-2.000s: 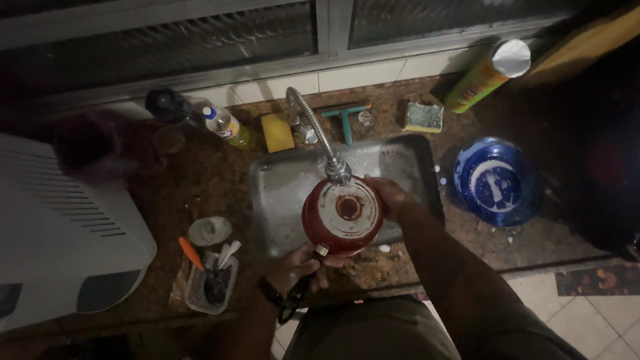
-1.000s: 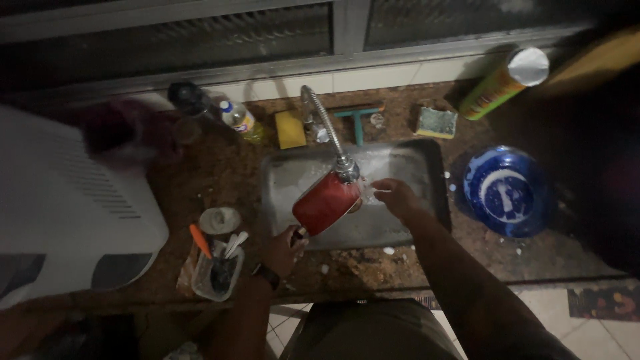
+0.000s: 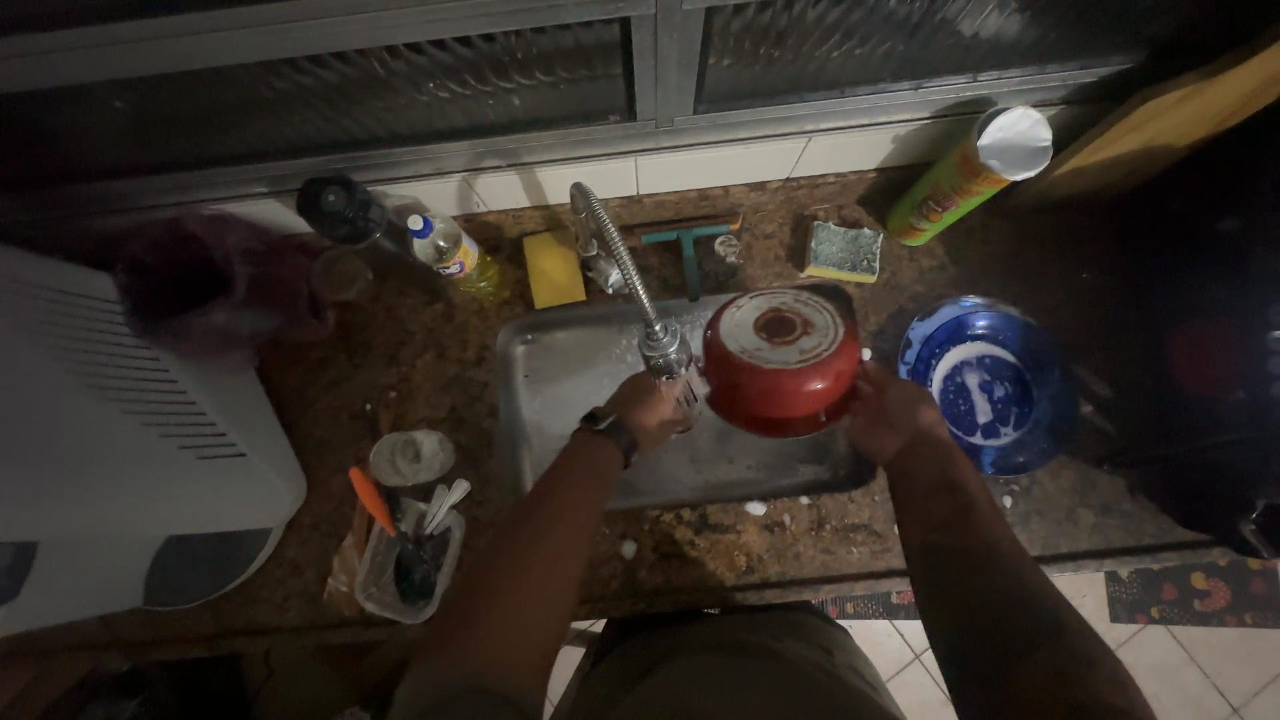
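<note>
A red pot [image 3: 780,385] with a worn, pale underside is turned bottom up over the right part of the stainless steel sink [image 3: 560,440]. My right hand [image 3: 895,410] grips its right side. My left hand [image 3: 650,405], with a watch at the wrist, is under the tap's spray head [image 3: 665,350], left of the pot; its fingers are blurred and partly hidden by running water. Whether it touches the pot cannot be told. The flexible metal tap [image 3: 615,235] arches over the sink from behind.
Right of the sink sit soapy blue dishes [image 3: 980,385]. Behind it lie a yellow sponge [image 3: 553,270], a teal squeegee [image 3: 690,250], a scouring sponge [image 3: 843,252], a bottle [image 3: 450,250] and a tall can [image 3: 950,185]. At left stands a plastic container of utensils [image 3: 410,570].
The pot has moved right, from under the tap to the sink's right part, and turned bottom up. My left hand has moved from the pot's lower left to the water stream; my right hand now grips the pot.
</note>
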